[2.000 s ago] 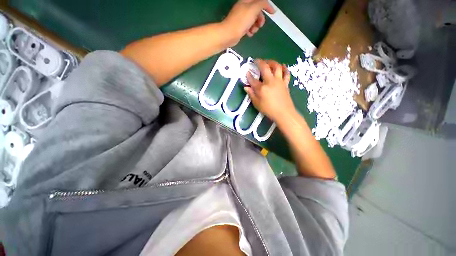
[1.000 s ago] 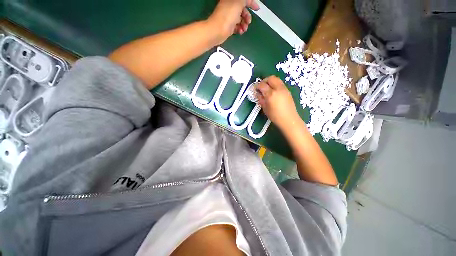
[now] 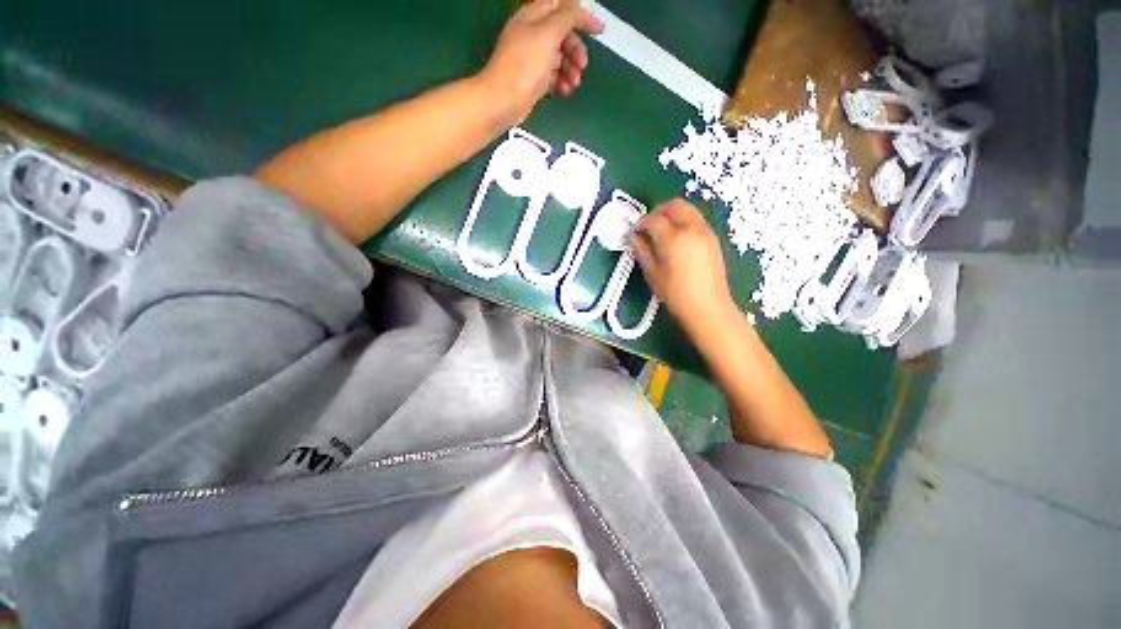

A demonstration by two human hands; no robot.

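Four white oval housings (image 3: 499,204) lie side by side on the green surface (image 3: 424,234), hubs toward the top. My right hand (image 3: 682,256) is over the hub end of the rightmost housing (image 3: 631,310), fingertips together and covering its hub. Whether they pinch a small part is hidden. The third housing's hub shows just left of my fingers. My left hand (image 3: 538,59) is at the top, fingers curled, with a fingertip at the end of a white strip (image 3: 658,59). Its grip on the strip is unclear. A heap of tiny white parts (image 3: 787,203) lies right of my right hand.
More white housings (image 3: 875,295) are piled loosely beyond the heap, some on brown board (image 3: 793,62). A carton of housings (image 3: 105,215) stands at the left. A greyish bundle (image 3: 928,31) is at the top right. The green surface's near edge (image 3: 492,293) runs close to my body.
My right hand has moved right along the row, from the second housing to the third and now the rightmost. The left hand stays at the strip's end. The view has shifted slightly.
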